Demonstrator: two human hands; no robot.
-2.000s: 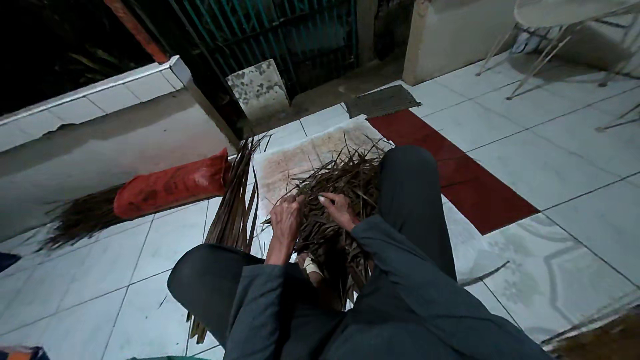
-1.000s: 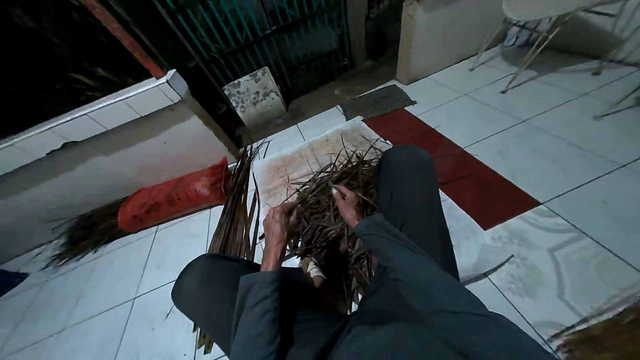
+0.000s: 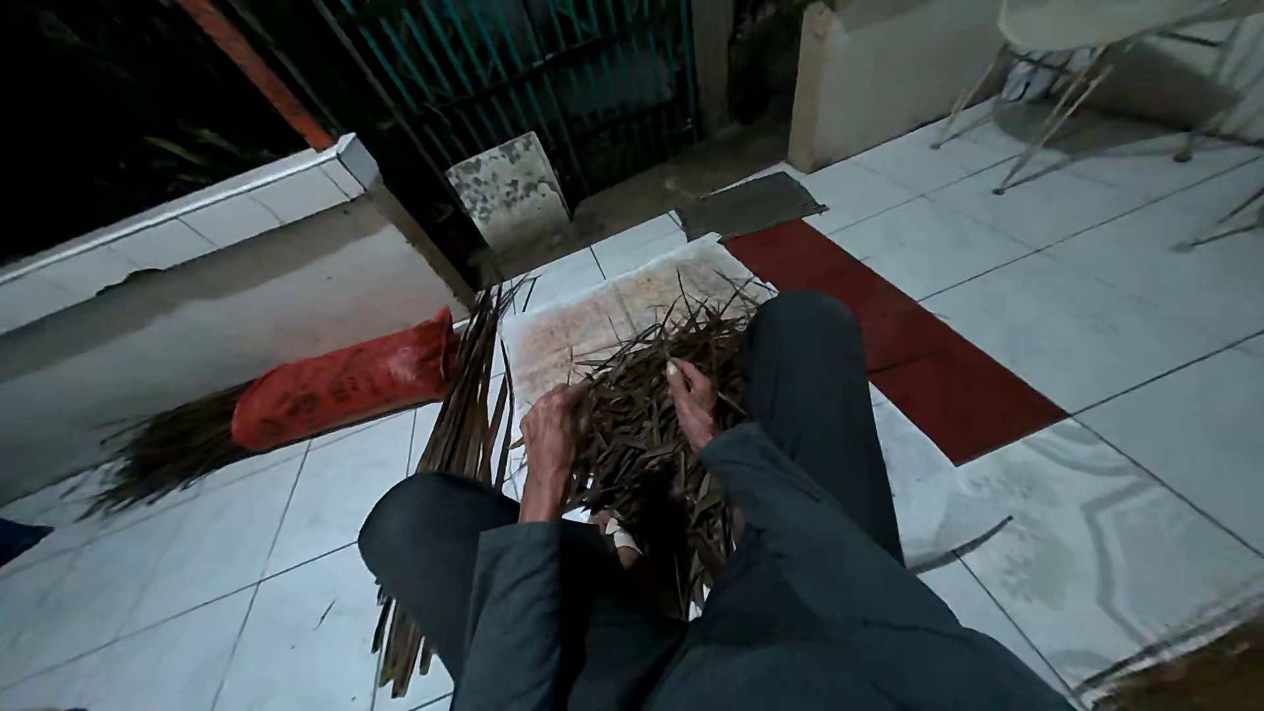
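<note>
A heap of brown dried leaf strips point(image 3: 642, 425) lies between my legs, partly over a stained white cloth point(image 3: 563, 341). My left hand point(image 3: 553, 430) is at the heap's left edge with its fingers curled; whether a strip is pinched there cannot be made out. Over the middle of the heap is my right hand point(image 3: 691, 395), thumb and fingers close together, and any thin strip between them is too small to tell. A bundle of long dried leaves point(image 3: 469, 415) runs beside and under my left leg.
At the left, a red sack point(image 3: 346, 385) with dark fibres sticking out lies by a low wall point(image 3: 227, 286). A grey mat point(image 3: 750, 204) and a red floor strip point(image 3: 918, 355) are beyond my right knee. A chair-like seat point(image 3: 1096, 22) on thin legs stands at the upper right.
My hands were close together two seconds ago and are now farther apart over the heap. The sack and the long leaf bundle have stayed in place.
</note>
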